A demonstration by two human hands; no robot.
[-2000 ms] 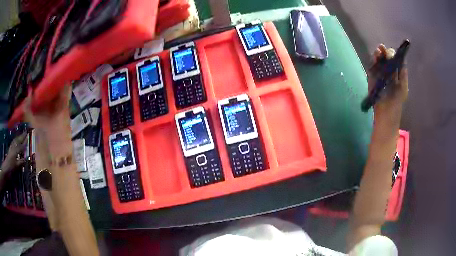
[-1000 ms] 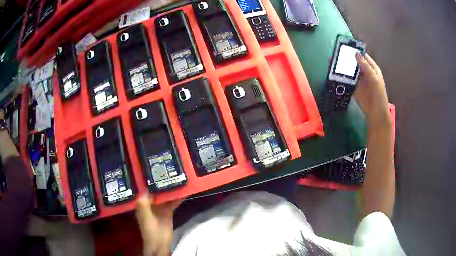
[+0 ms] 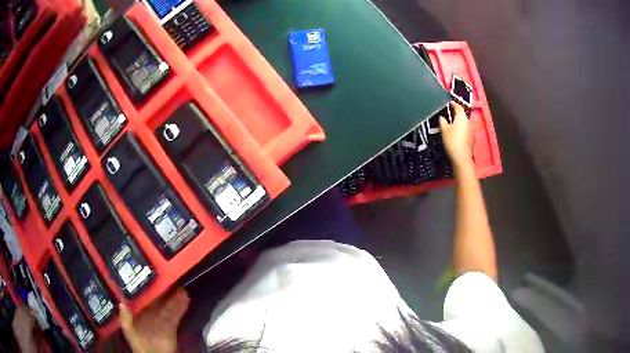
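A red foam tray holds two rows of black phones, face down with open backs and pale labels. It lies over another red tray, which shows an empty pocket and a phone with a blue screen. My left hand is at the front edge of the upper tray, its thumb against the edge; its grip is unclear. My right hand is over the lower tray of phones at right, its fingers on a phone with a white screen surround.
A flat blue item with pale print lies on the green tabletop. The table's edge runs diagonally between it and the lower tray. More red trays are stacked at upper left. Part of another person's hand shows at lower left.
The view has swung right. My right hand has moved with a phone from above the table's right edge down to the lower tray. My left hand stays at the upper tray's front edge.
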